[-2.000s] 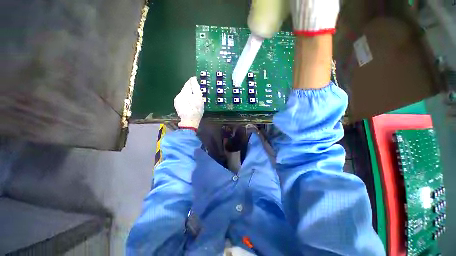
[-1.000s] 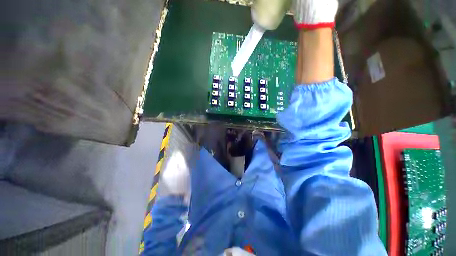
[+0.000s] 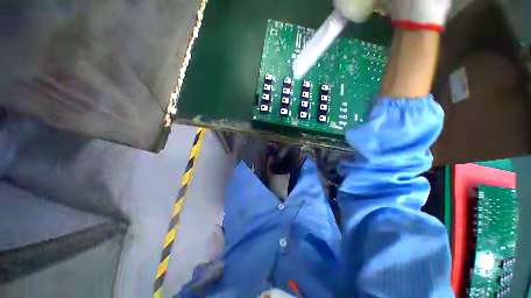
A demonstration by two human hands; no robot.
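Note:
A green circuit board [image 3: 326, 75] with rows of small black-and-white square parts lies on the dark green booth floor [image 3: 227, 64], near its front edge. My right hand [image 3: 420, 13], in a white knit glove with a red cuff edge, is cut off by the top edge. It holds the cream air blow gun [image 3: 354, 8], but the fingers are out of the picture. The gun's long pale nozzle slants down to the left, its tip over the board just above the black parts. My left hand cannot be made out; only a blurred sleeve shows low at the left.
The grey booth wall [image 3: 99, 64] with a crusty cream edge stands at left. A brown cardboard sheet [image 3: 489, 110] with a white label is at right. Below it, another board [image 3: 496, 233] lies on a red mat [image 3: 464, 233]. Yellow-black tape [image 3: 180, 204] runs along the floor.
My left hand has left the board's left edge, dropped beside my lap and gone from clear view. The nozzle first swung left over the board. The whole scene has shifted right in view.

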